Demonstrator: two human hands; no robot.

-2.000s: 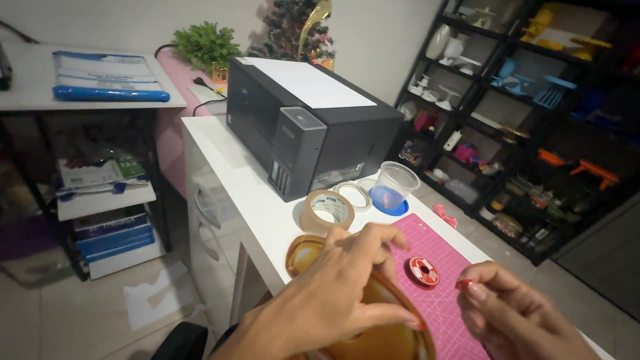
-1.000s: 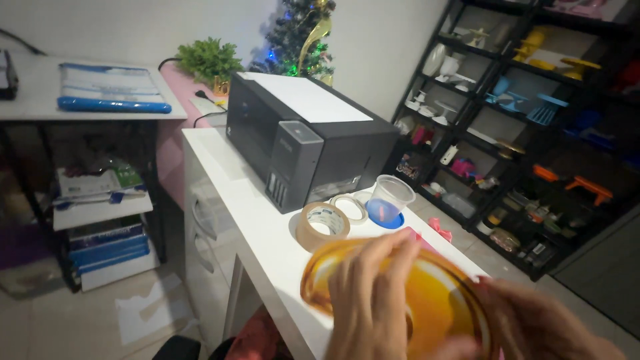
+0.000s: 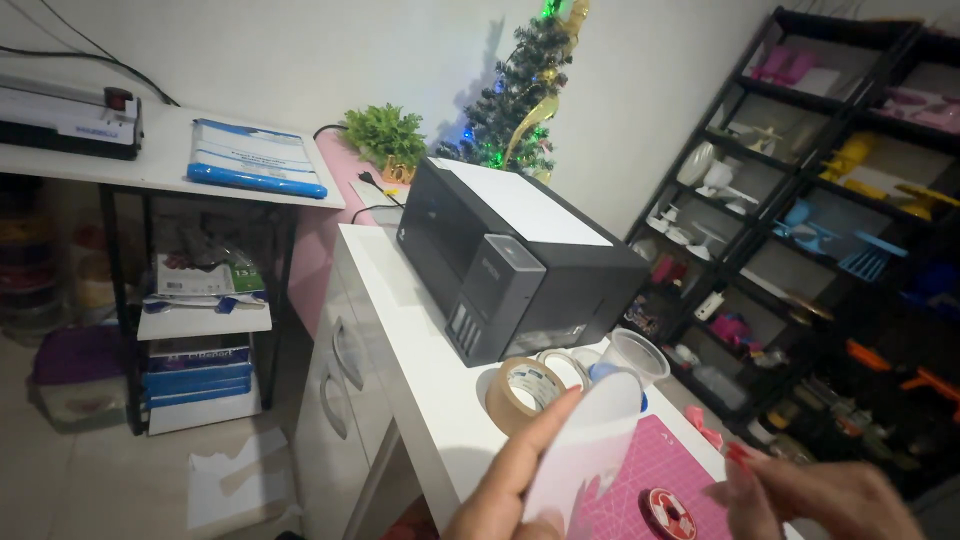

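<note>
My left hand (image 3: 517, 472), low in the middle of the view, grips a pale, round-ended flat piece (image 3: 592, 442) between thumb and fingers; its material cannot be told. To the right, my right hand (image 3: 810, 487) is blurred, with thumb and forefinger close together; whether something small is between them cannot be told. Between the hands a red spool (image 3: 672, 513) lies on a pink cutting mat (image 3: 652, 469). Just beyond my left fingers sit a roll of brown packing tape (image 3: 517, 397), a white roll (image 3: 564, 369) and a clear plastic cup (image 3: 637, 356).
A black printer (image 3: 517, 255) with white paper (image 3: 525, 202) on top stands on the white desk (image 3: 397, 315). A pink ribbon (image 3: 703, 426) lies at the desk's right edge. Black shelves (image 3: 750, 217) stand at right, a decorated tree (image 3: 517, 105) behind, a side table (image 3: 165, 169) at left.
The amber-brown oval object that my hands held is out of view. My left hand now holds the pale piece, and my right hand is apart from it. The view has shifted.
</note>
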